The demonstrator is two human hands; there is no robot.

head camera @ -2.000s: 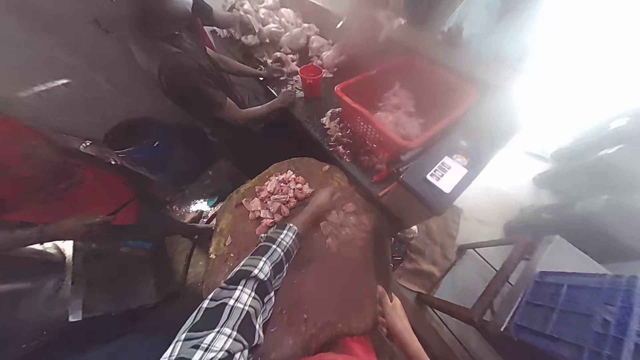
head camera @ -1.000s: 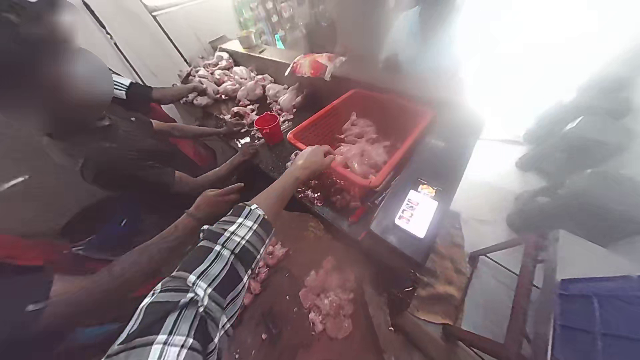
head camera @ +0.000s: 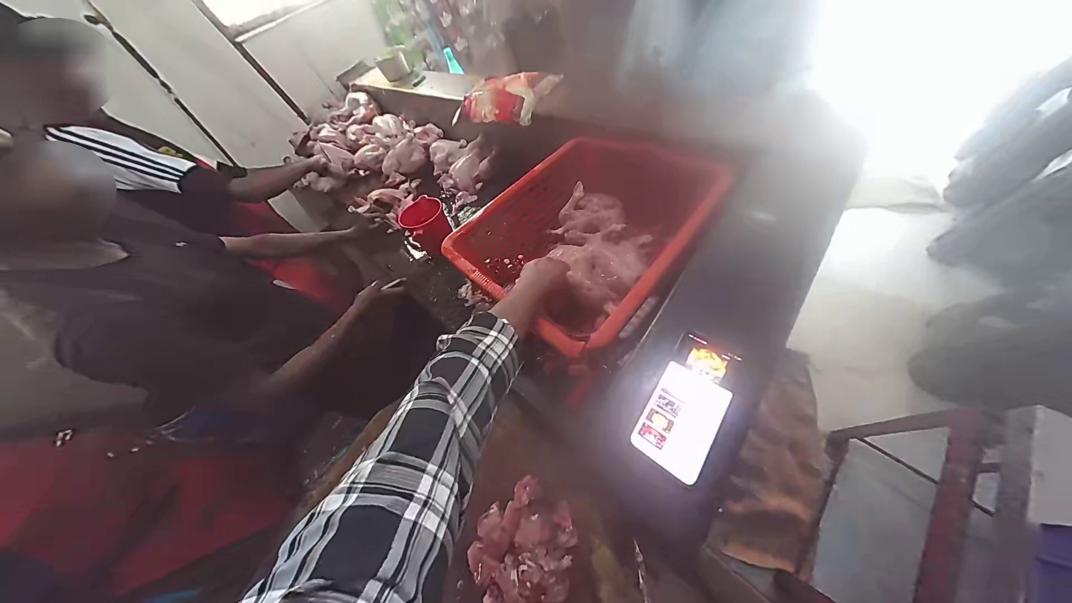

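Observation:
My left hand (head camera: 546, 275), in a black-and-white plaid sleeve, reaches over the near rim of a red plastic basket (head camera: 586, 342). It is at the plucked chickens (head camera: 599, 260) inside, its fingers partly hidden, so its grip is unclear. My right hand is out of view. Below my forearm, a pile of cut raw chicken pieces (head camera: 523, 544) lies on the brown chopping block (head camera: 519, 444).
More plucked chickens (head camera: 385, 146) lie on the dark counter, near a red plastic cup (head camera: 425, 219). A lit phone (head camera: 682, 419) rests right of the basket. Two people stand at left, one person's hand (head camera: 381, 291) near the counter. A metal frame (head camera: 950, 494) stands at right.
My left hand has moved from the meat on the chopping block up to the basket, and further into it over the last second. My right hand has left the view. The view has shifted towards the counter.

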